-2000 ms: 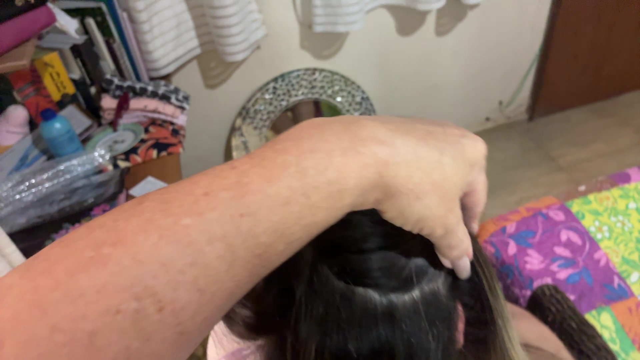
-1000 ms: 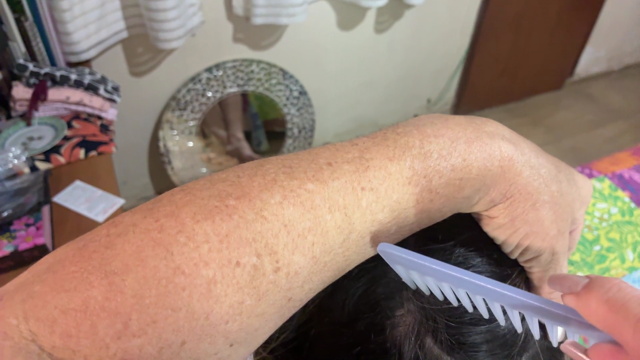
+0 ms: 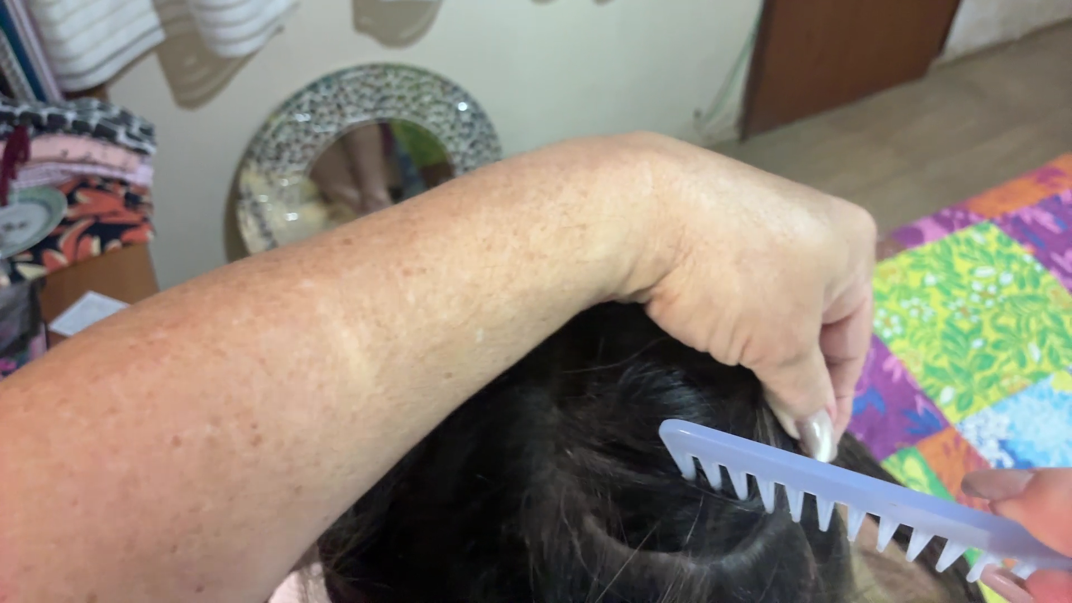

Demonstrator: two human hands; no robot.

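My left hand (image 3: 779, 293) arches over the dark hair (image 3: 469, 494) of a person seated or standing below me, its forearm crossing the view from the lower left. Its thumb and fingertips meet at the side of the head, pinching a lock of hair. At the lower right edge, my right hand (image 3: 1034, 519) grips a lavender wide-tooth plastic comb (image 3: 821, 473) by one end, partly out of frame. The comb lies slanted over the hair, teeth downward, just below the left thumbnail. The person's face is not visible.
A round mirror with a mosaic frame (image 3: 276, 159) leans against the wall. Folded fabrics (image 3: 109, 209) and a small plate (image 3: 29, 219) are piled at the left. A multicoloured patchwork quilt (image 3: 971, 318) spreads at the right, and a brown door (image 3: 837, 59) stands behind.
My right hand and the comb, not in view two seconds ago, have come in from the right. The left hand stays at the hair. The view has swung somewhat.
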